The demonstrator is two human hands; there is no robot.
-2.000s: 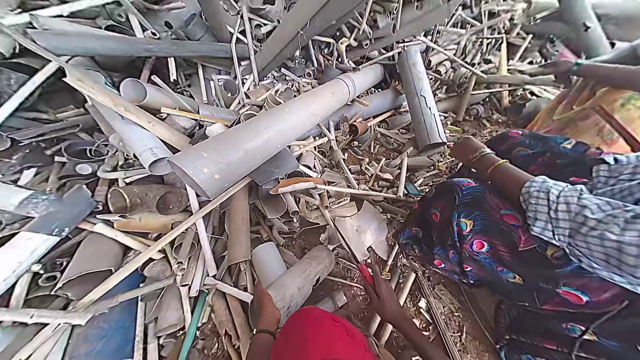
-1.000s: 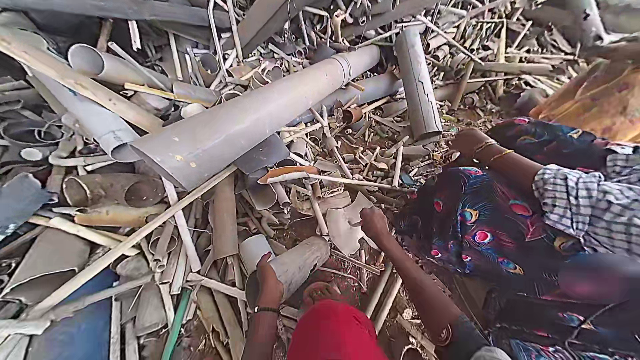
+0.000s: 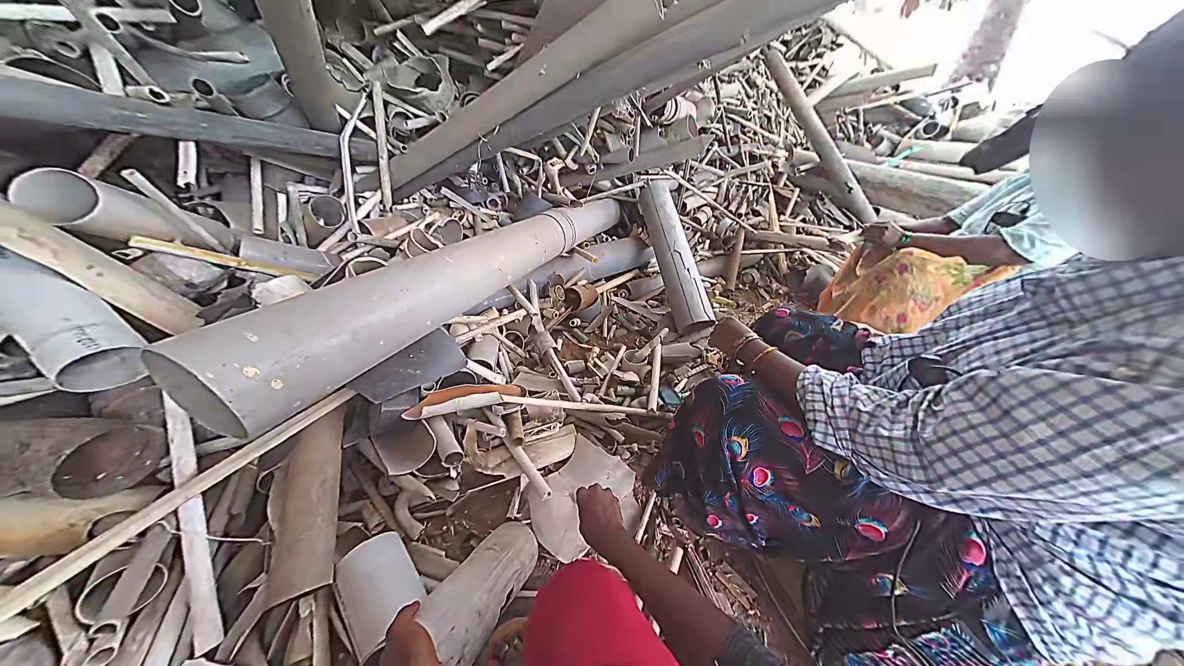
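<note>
My left hand [image 3: 410, 640], partly cut off by the bottom edge, grips the near left end of a short, weathered grey pipe piece [image 3: 483, 585]. Touching that hand's other side is a short whitish pipe [image 3: 377, 585]. My right hand [image 3: 599, 518] has curled fingers at the right edge of a flat, pale, broken sheet piece [image 3: 564, 490]; whether anything is in its fist cannot be seen. Between my hands, red cloth [image 3: 592, 615] covers a rounded shape, likely my knee.
A large grey plastic pipe [image 3: 388, 310] lies diagonally over heaped pipe scrap. A person in a checked shirt [image 3: 962, 407] sits close at right, a hand by an upright grey pipe [image 3: 677, 259]. Another person's hand [image 3: 883, 234] is farther back, above orange cloth [image 3: 906, 287].
Two seconds ago my right hand held a tool with a red handle, low beside the pale sheet; that tool no longer shows. The view has tilted up, bringing the farther person into sight.
</note>
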